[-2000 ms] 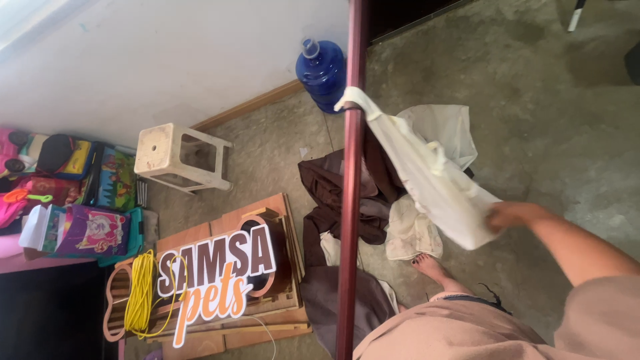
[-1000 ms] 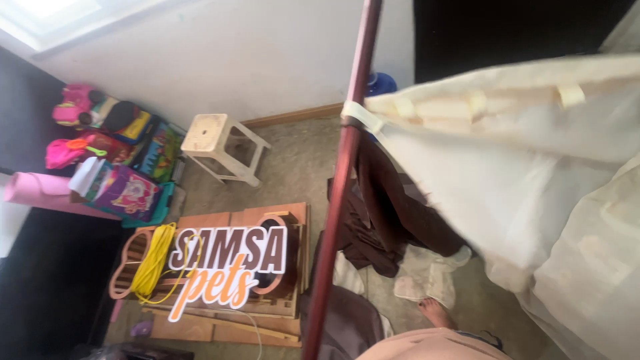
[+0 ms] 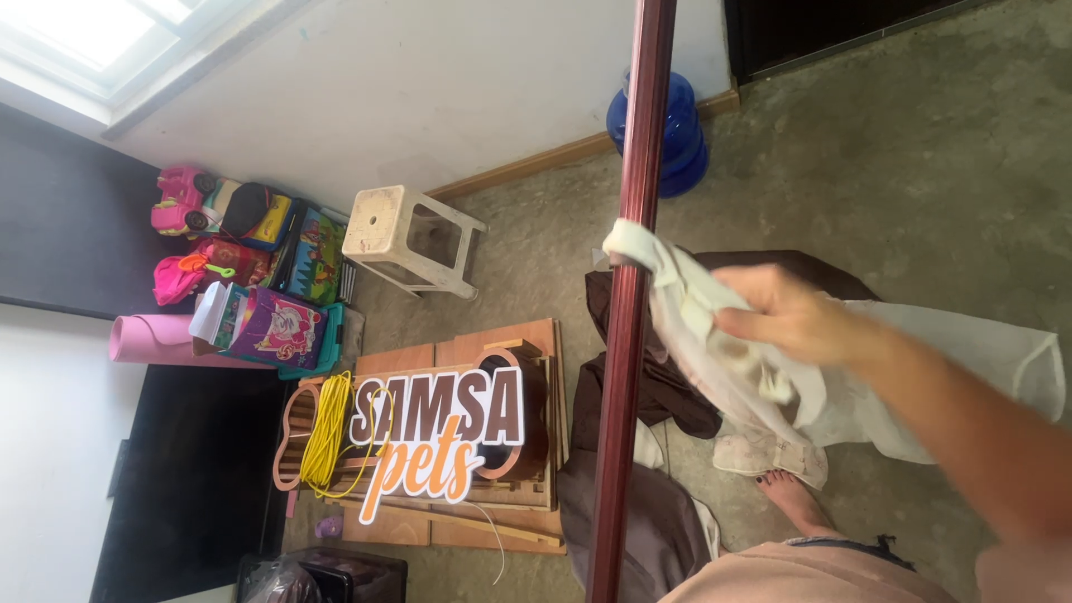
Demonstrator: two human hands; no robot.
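Note:
A dark red curtain rod [image 3: 620, 335] runs from top to bottom of the view. One cream loop of a sheer white curtain [image 3: 921, 377] goes around it, and more tabs hang bunched just beside the rod. My right hand [image 3: 766, 310] grips this bunched, tabbed edge between thumb and fingers, slightly right of the rod. The rest of the sheer cloth trails behind my forearm to the right. Dark brown cloth [image 3: 670, 402] lies crumpled on the floor behind the rod, with a greyish-brown cloth [image 3: 645, 519] nearer my body. My left hand is out of view.
A white plastic stool [image 3: 381, 222] and a blue water jug [image 3: 682, 138] stand near the wall. Wooden boards [image 3: 536, 360] carry a sign [image 3: 435, 427] bearing writing and a coiled yellow cord [image 3: 327, 435]. Toys and boxes [image 3: 285, 327] are piled left. My foot [image 3: 796, 498] is beside a pale cloth [image 3: 762, 456].
One second ago the white curtain was spread wide at the right with my right hand unseen. Now the hand shows near the rod, with the curtain's edge bunched in it.

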